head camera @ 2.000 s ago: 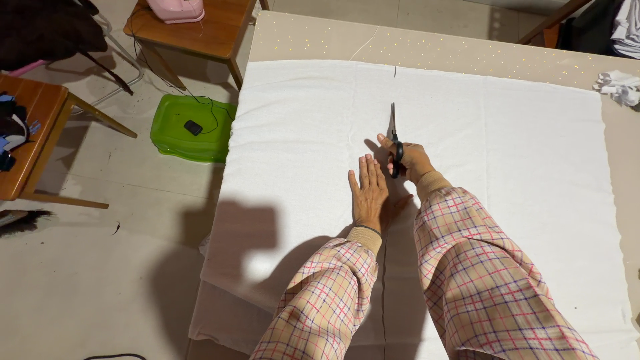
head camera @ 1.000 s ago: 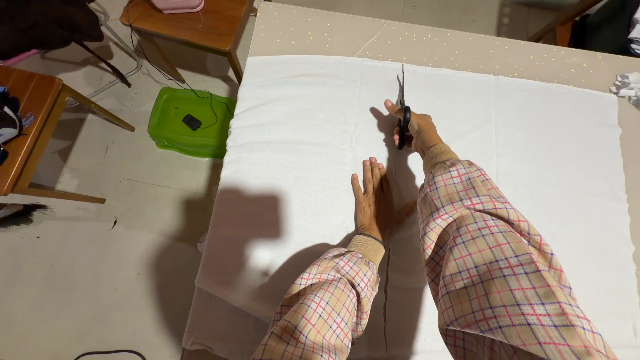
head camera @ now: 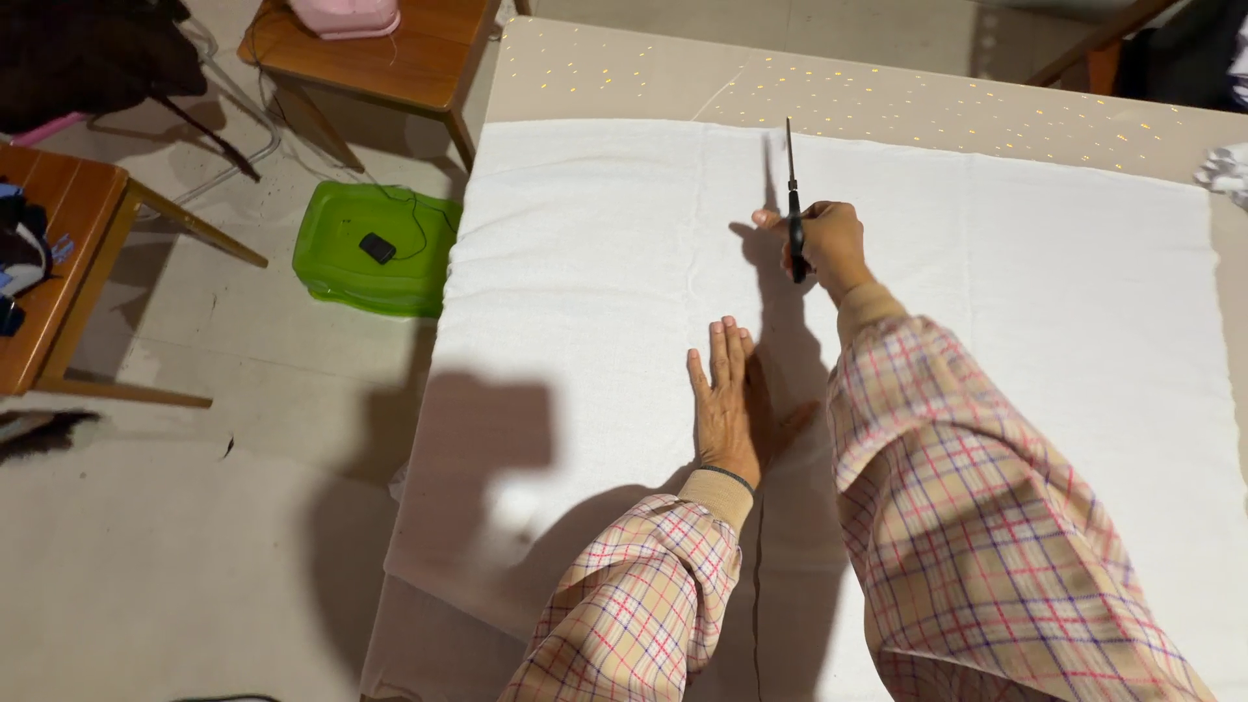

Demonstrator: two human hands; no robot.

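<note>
White fabric (head camera: 585, 253) lies spread over a table covered in a beige cloth (head camera: 604, 73) with small gold dots. My right hand (head camera: 829, 244) grips black-handled scissors (head camera: 795, 210) near the fabric's far edge, their blades pointing away from me and their tips at that edge. Closer to me, my left hand (head camera: 726, 409) rests on the fabric with its fingers extended, holding nothing. A dark line, apparently a slit, runs in the fabric from beside the left wrist towards the near side. The shadows of both arms fall across the cloth.
Left of the table, a green plastic tray (head camera: 322, 244) on the floor holds a small black device (head camera: 377, 248) with a cord. Wooden stools (head camera: 429, 58) stand at the left, one under a pink container (head camera: 346, 15). A crumpled patterned cloth (head camera: 1224, 171) lies at the right edge.
Over the two seconds my right hand has moved with the scissors towards the fabric's far edge. My left hand has stayed flat in about the same place on the fabric.
</note>
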